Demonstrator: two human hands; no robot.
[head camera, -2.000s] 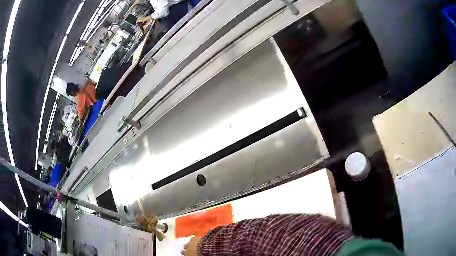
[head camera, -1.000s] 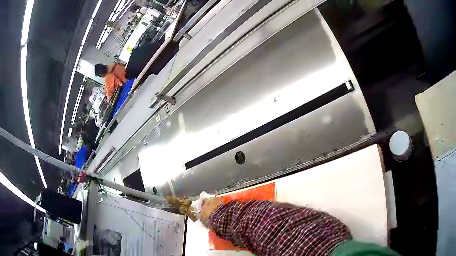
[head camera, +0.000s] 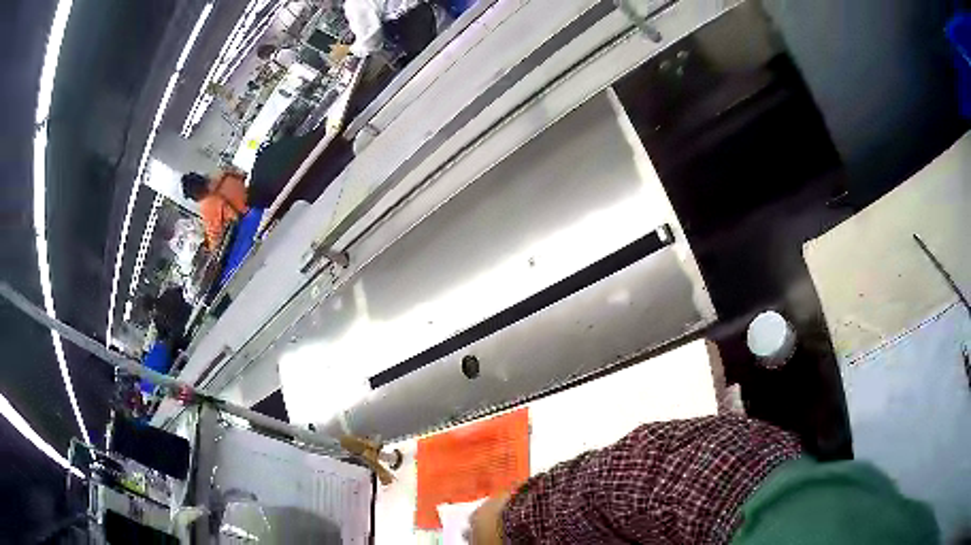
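My right hand (head camera: 488, 522) reaches in from the lower right, in a plaid cuff and green sleeve, and is partly cut off by the bottom edge. Its fingers are on a small white piece, cloth or paper (head camera: 456, 519), which overlaps the lower edge of a flat orange-red sheet (head camera: 474, 458). The fingertips are small and blurred. The sheet lies on the white tabletop (head camera: 639, 394). My left hand is not in view.
A metal stand tube (head camera: 256, 413) crosses the lower left, above a pale machine body (head camera: 287, 479). A long metal panel (head camera: 532, 261) with a dark slot lies beyond the tabletop. A white-capped container (head camera: 771, 339) and side table (head camera: 894, 287) are right. A person in orange (head camera: 221, 204) sits far off.
My right hand has moved from beside the tube's tan wrapping towards the bottom edge, with the white piece at its fingers. More of the orange-red sheet shows. The camera view has shifted.
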